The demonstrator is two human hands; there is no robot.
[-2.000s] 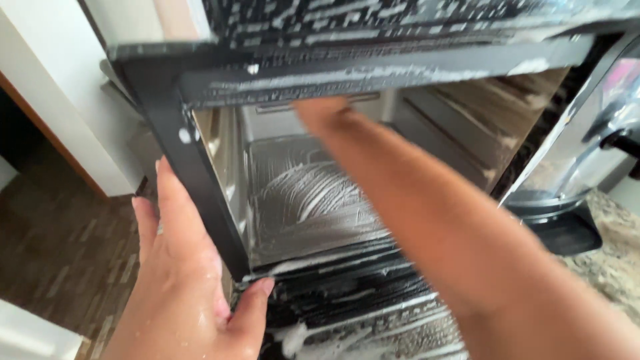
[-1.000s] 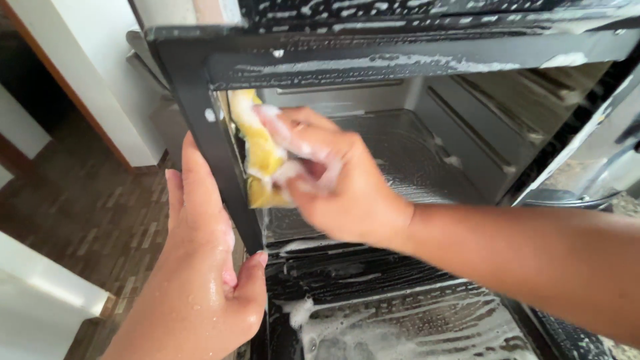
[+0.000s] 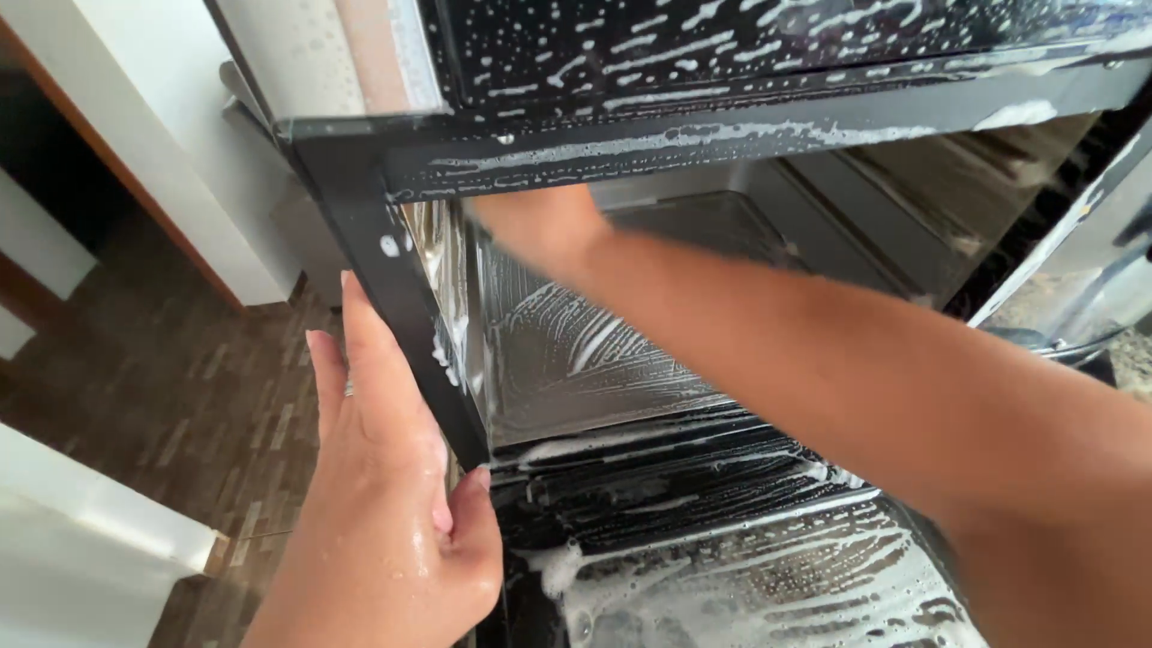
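My left hand (image 3: 405, 468) is wet and rests against the lower left side of the black oven frame (image 3: 346, 207), fingers along its outer side and thumb near the bottom corner. Through the opening reaches my right arm, into the upper left of the oven cavity (image 3: 558, 378). Only the wrist and part of my right hand (image 3: 531, 220) show; its fingers and whatever they touch are hidden behind the frame's top edge. Soap streaks cover the cavity floor and the ribbed left wall (image 3: 450, 288). No sponge can be seen.
Below the cavity lies the lowered oven door (image 3: 747, 576), covered in suds. A foamy black panel (image 3: 720, 54) is above the opening. To the left are white walls (image 3: 171, 135) and a brown floor (image 3: 243, 423). A speckled countertop (image 3: 1134, 360) shows at the right edge.
My right hand, seen a second ago with a yellow sponge at the front of the left wall, has moved deeper into the cavity. My left hand stays at the frame.
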